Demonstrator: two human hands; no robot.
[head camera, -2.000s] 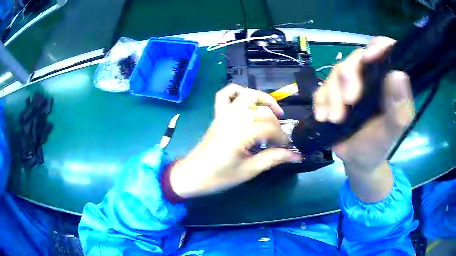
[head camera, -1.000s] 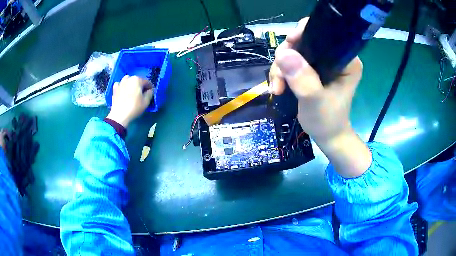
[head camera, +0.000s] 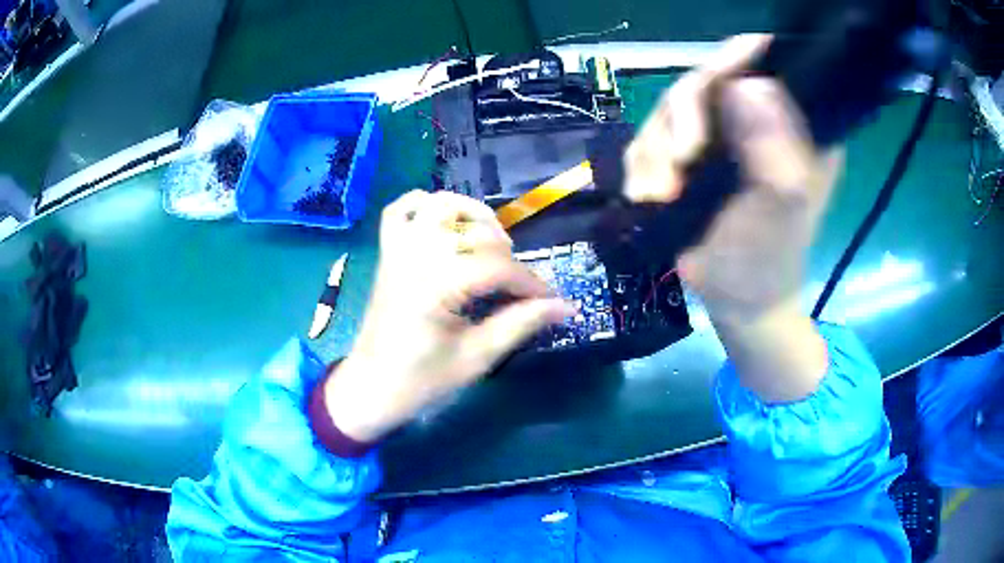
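Note:
The black device housing (head camera: 528, 159) lies on the green bench. The blue-white circuit board (head camera: 584, 288) shows at its near end, partly hidden by my left hand. The orange flat flex cable (head camera: 550, 196) runs diagonally across the housing. My left hand (head camera: 451, 302) is over the board's left part, thumb and fingers close together; I cannot tell if a small screw is between them. My right hand (head camera: 749, 176) is blurred and holds the thick black electric screwdriver (head camera: 842, 72), its lower end towards the board's right side.
The blue parts bin (head camera: 251, 181) with dark screws and a clear bag of screws (head camera: 204, 165) are at left. A pale and black knife-like tool (head camera: 328, 297) lies near my left sleeve. Dark straps (head camera: 53, 319) lie at far left. A black cord (head camera: 881, 209) hangs at right.
My left hand has moved from the blue bin rightward to over the circuit board. My right hand has tilted the screwdriver, bringing its lower end towards the board.

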